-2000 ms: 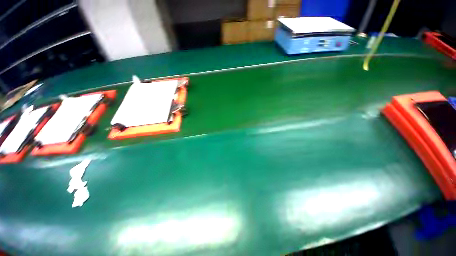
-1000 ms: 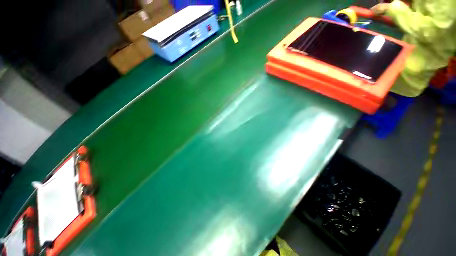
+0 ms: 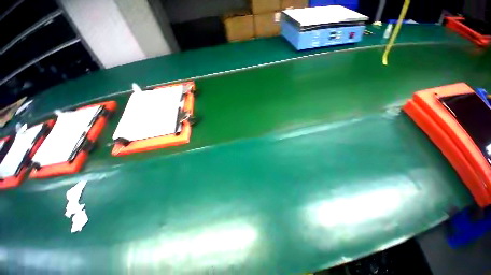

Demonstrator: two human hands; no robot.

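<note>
Neither of my hands is in the picture. A white clamped panel point(image 3: 149, 114) lies in an orange tray on the green bench, left of centre, with dark clips at its edges. A second clamped panel point(image 3: 67, 134) lies in a tray to its left, and more trays run to the left rim. At the right, a glossy black screen panel point(image 3: 474, 116) lies in an orange foam tray point(image 3: 442, 131), which sits on another and is cut off by the picture's edge.
A torn white scrap point(image 3: 76, 207) lies on the near bench. A light-blue box point(image 3: 323, 29) stands on the far side. A yellow cord point(image 3: 395, 35) hangs near it. A dark parts bin point(image 3: 385, 264) is partly visible below the bench edge. Cartons point(image 3: 239, 28) stand behind.
The view has swung back left from the stacked trays. The clamped panels show more fully again; the other person's yellow sleeve and most of the parts bin have left the picture.
</note>
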